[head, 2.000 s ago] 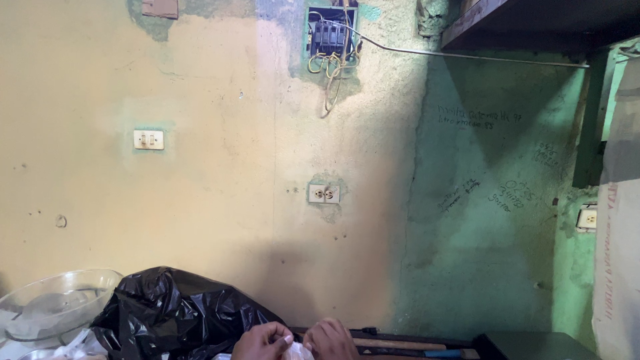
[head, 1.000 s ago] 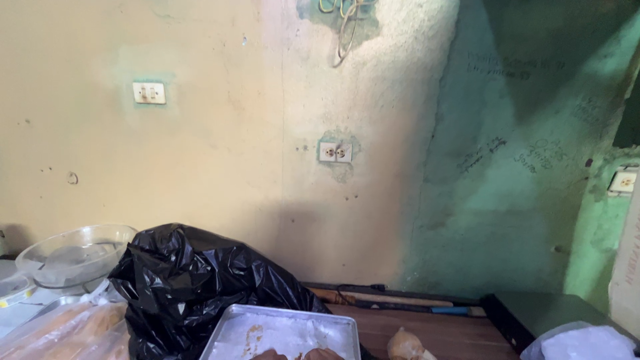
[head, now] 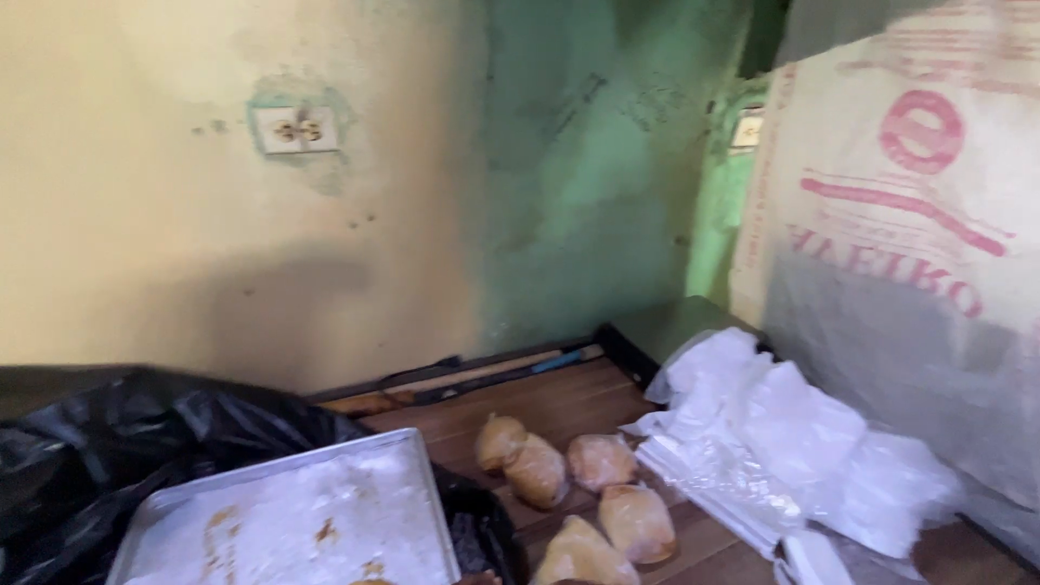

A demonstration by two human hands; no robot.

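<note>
Only slivers of dark fingers show at the bottom edge, one beside the right rim of a metal baking tray (head: 428,487), one by the nearest bagged bread roll (head: 581,556). Which sliver belongs to which hand, and what either holds, cannot be told. The tray has brown stains, and a bit of something golden-brown shows at its bottom edge. To its right, on a brown wooden surface (head: 691,536), lie several bread rolls (head: 535,471) wrapped in clear plastic. Farther right is a heap of clear and white plastic bags (head: 780,439).
A black plastic bag (head: 187,422) lies behind and left of the tray. Long sticks (head: 487,374), one with a blue part, lie along the wall. A large printed sack (head: 902,244) stands or hangs at the right. A socket plate (head: 296,130) is on the wall.
The view has swung right and down, bringing the bagged rolls and plastic bags into sight. Both hands, seen close together two seconds ago, are now almost out of the picture.
</note>
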